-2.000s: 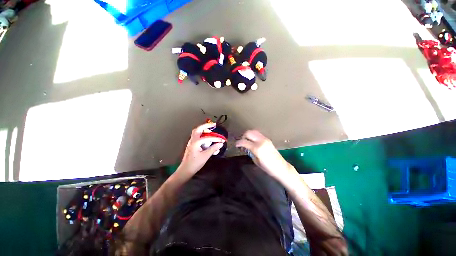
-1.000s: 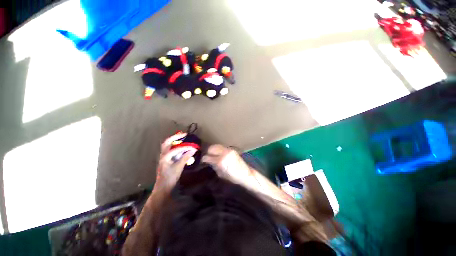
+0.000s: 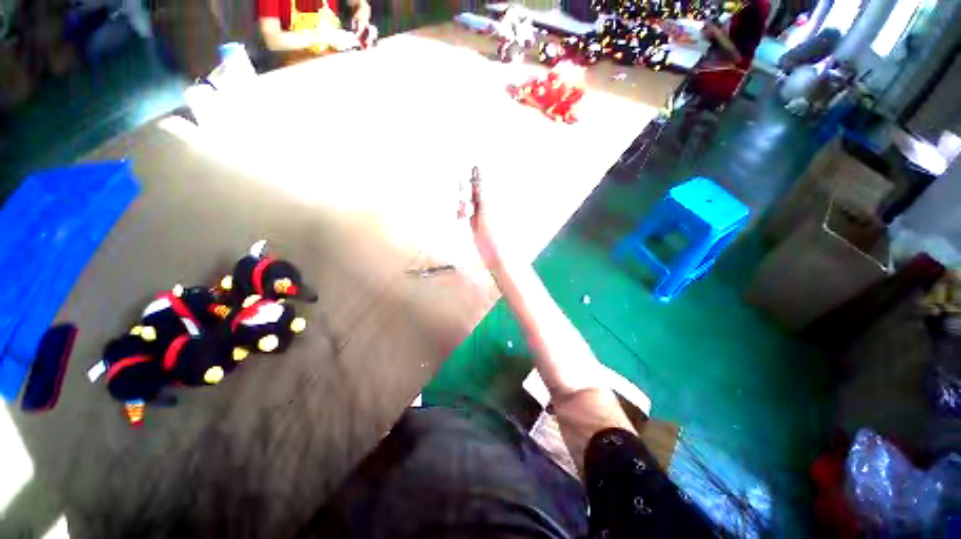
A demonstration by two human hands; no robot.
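My right hand [image 3: 473, 196] is stretched out over the sunlit part of the table; it is small and washed out by glare, so its fingers and anything in them cannot be made out. My left hand is out of the picture, and the toy seen in it earlier does not show. A pile of several black plush toys [image 3: 200, 360] with red bands and yellow nubs lies on the table at left. Slim grey thread snips [image 3: 430, 270] lie on the table, left of and below my right hand.
A blue tray [image 3: 65, 226] and a phone [image 3: 48, 366] are at far left. Red pieces [image 3: 550, 95] lie on the far table. A blue stool [image 3: 695, 226] and cartons [image 3: 822, 263] stand at right. One person [image 3: 300, 23] sits across the table, another [image 3: 732, 53] beyond its right side.
The view has swung right. My right hand has left the toy near my lap and reached far forward over the table. My left hand and the held toy have gone out of view.
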